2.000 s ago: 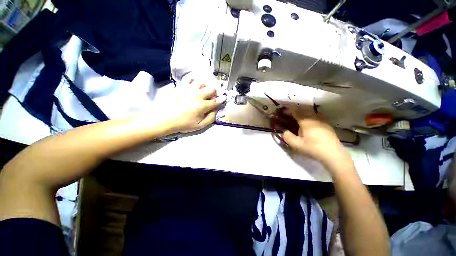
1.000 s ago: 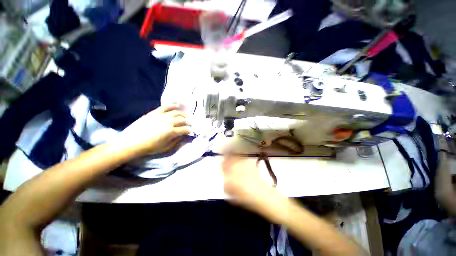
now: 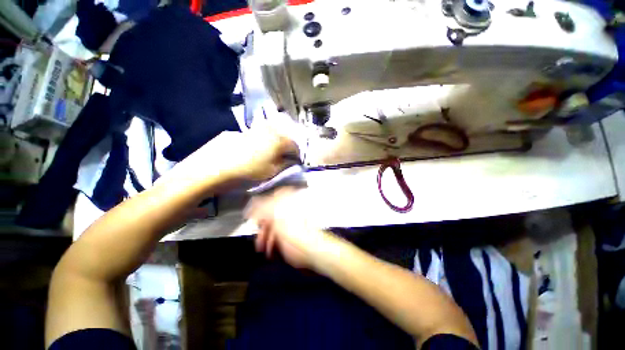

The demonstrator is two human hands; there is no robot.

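The white sewing machine (image 3: pixel 411 61) stands over its pale bed, with the presser foot and needle area (image 3: pixel 321 123) at its left end. My left hand (image 3: pixel 271 156) is beside the needle area, fingers bent on a pale strip of cloth (image 3: pixel 277 178). My right hand (image 3: pixel 284 229) is just in front of it, blurred, near the strip; whether it holds any cloth is unclear. The dark navy garment (image 3: pixel 175 75) lies left of the machine, with white and navy striped cloth (image 3: pixel 140 160) under it. Scissors with dark red loops (image 3: pixel 395 188) lie under the machine arm.
A printed box (image 3: pixel 51 92) stands at the far left. A red tray rim (image 3: pixel 240 13) shows behind the machine. The white table's front edge (image 3: pixel 480 209) runs across. Striped cloth (image 3: pixel 480 287) sits in a wooden compartment below. An orange spot (image 3: pixel 539 100) is on the machine's right end.
My right hand let go of the scissors and moved left to near my left hand. The scissors' front loop now lies over the bed's front edge. The pale cloth by my left hand has shifted.
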